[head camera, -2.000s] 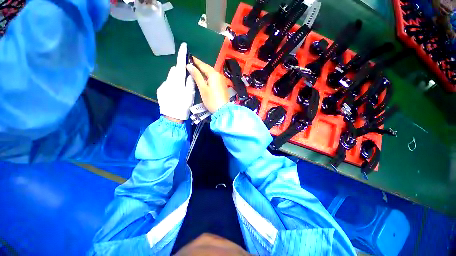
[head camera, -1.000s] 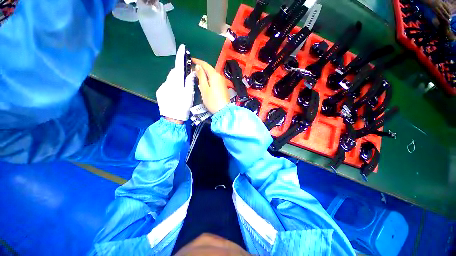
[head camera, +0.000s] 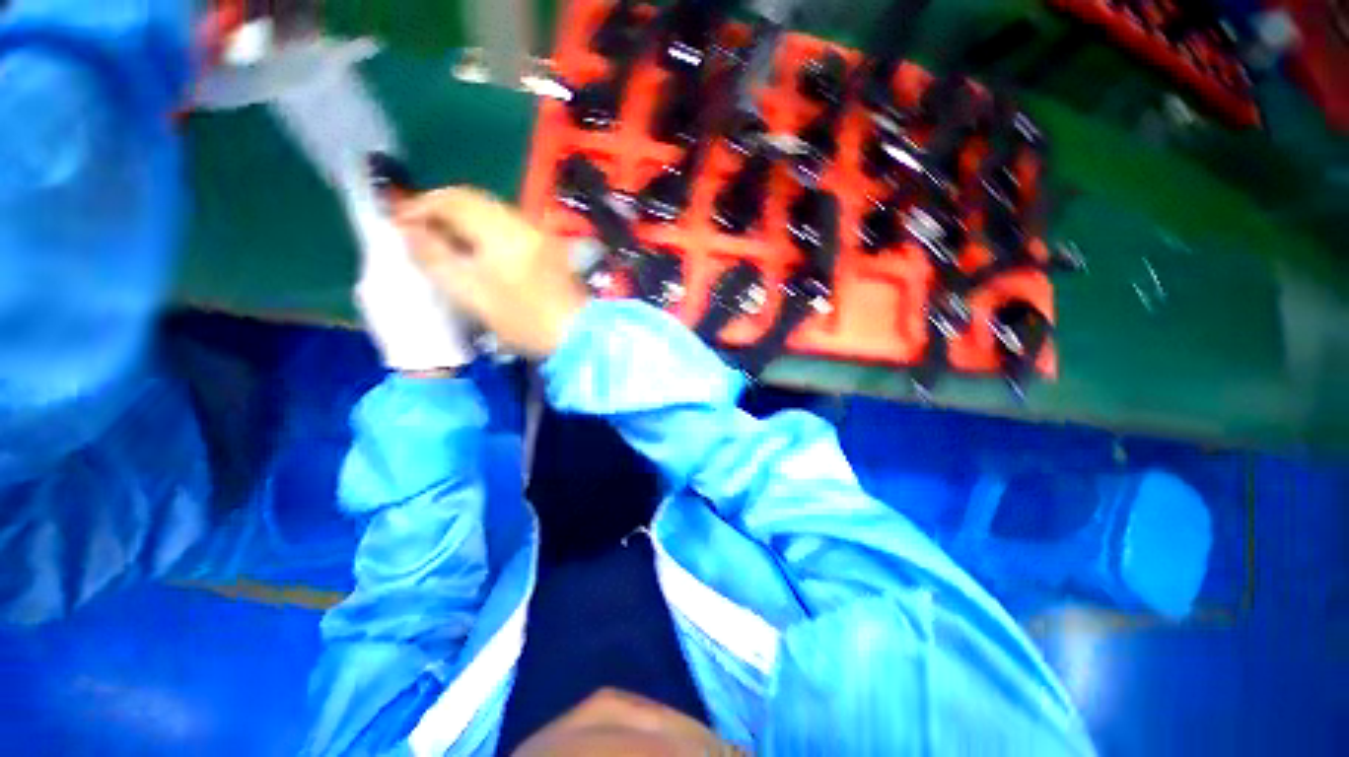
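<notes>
The frame is blurred. My left hand, in a white glove, holds a dark wristwatch whose dark end shows at the fingertips; the rest is hidden by the hands. My bare right hand is bent against the left at the watch, its fingertips on or beside it. I cannot tell whether it grips. An orange-red watch tray with square compartments lies to the right of my hands and holds several black-strapped watches.
A translucent white bottle stands behind my left hand. A pale upright is at the bench's back. Another orange-red tray is at top right. A person's blue sleeve is at left. A blue stool is below the green bench.
The view has turned and blurred; hands and tray appear further left and the bench edge more level. The right hand now lies further across the watch and left hand.
</notes>
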